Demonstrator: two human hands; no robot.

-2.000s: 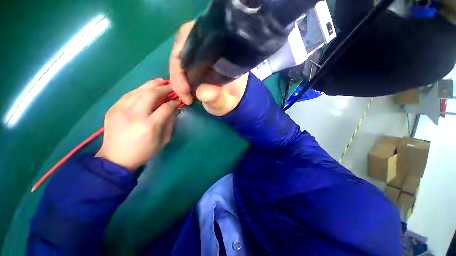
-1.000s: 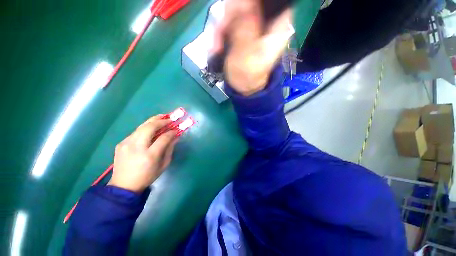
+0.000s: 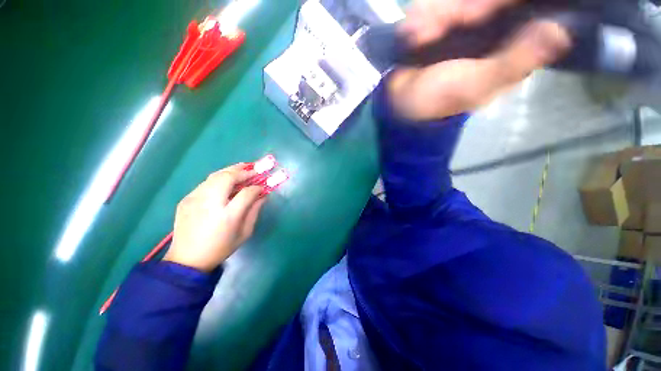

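Observation:
My left hand (image 3: 217, 214) holds a red cable clamp (image 3: 269, 178) by its body over the green bench; its two pale-tipped arms point up and right. Its red cable lead (image 3: 157, 248) comes out behind the hand to the lower left. My right hand (image 3: 464, 69), strongly blurred, is at the upper right with the black electric screwdriver (image 3: 587, 47) in it, well away from the clamp. The tool's bit cannot be made out.
The white-grey screw feeder (image 3: 330, 72) stands at the top centre, partly behind my right hand. Another red clamp (image 3: 206, 54) with its lead lies on the green bench (image 3: 217, 130) at the upper left. Cardboard boxes (image 3: 609, 192) stand on the floor at right.
My right hand and the screwdriver have moved from the clamp, past the feeder, out to the right. My left hand still holds the clamp. The other red clamp has come further into view.

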